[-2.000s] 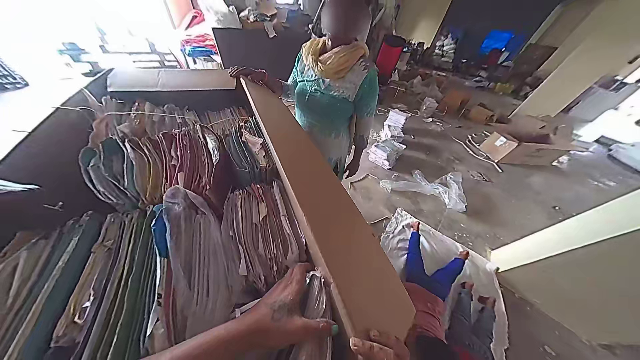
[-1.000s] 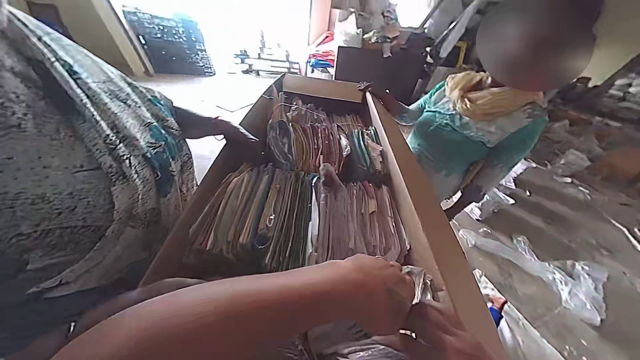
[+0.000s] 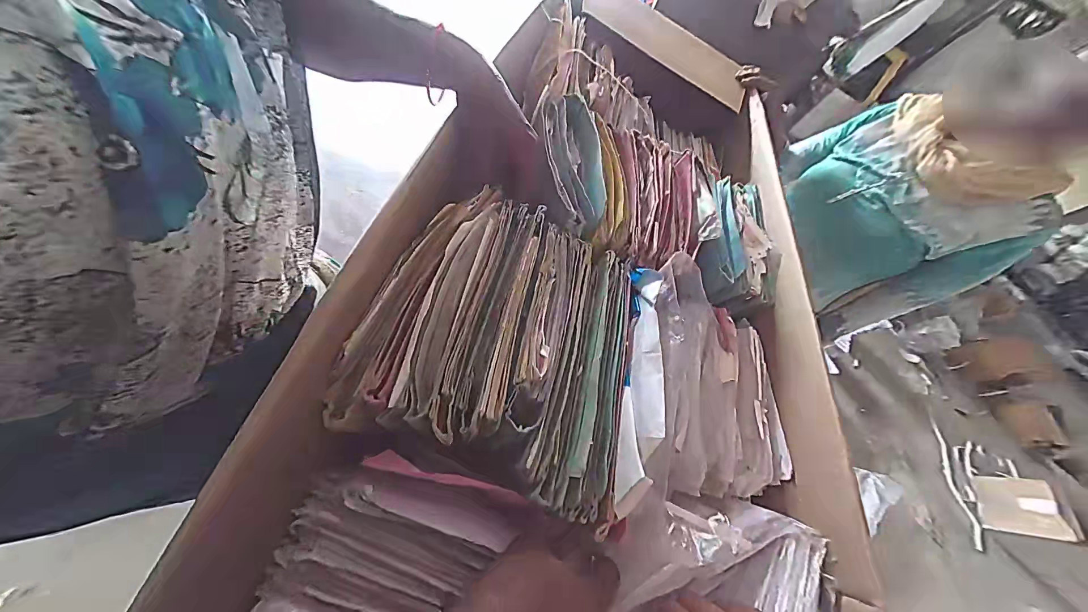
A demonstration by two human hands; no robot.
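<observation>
Rows of upright paper folders (image 3: 476, 314) fill a large open box (image 3: 816, 425). My left hand (image 3: 544, 578), blurred, is at the bottom edge beside a stack of papers with a pink sheet (image 3: 425, 527); its fingers are unclear. Only a sliver of my right hand (image 3: 701, 603) shows, below a clear plastic-wrapped bundle (image 3: 748, 552); its grip is hidden. Plastic-covered files (image 3: 688, 382) stand along the right side of the box. Behind them are pink, yellow and teal folders (image 3: 659, 187).
A person in patterned clothing (image 3: 170, 212) stands at the left, one arm (image 3: 476, 76) reaching into the box. Another person in teal (image 3: 875, 204) is at the right, a hand (image 3: 752, 78) on the far corner. Plastic scraps and flattened cardboard (image 3: 1024, 507) litter the floor.
The view has swung and come closer over the box. My left hand has moved off the right-hand wall towards the near papers. The left person's arm now reaches further over the box.
</observation>
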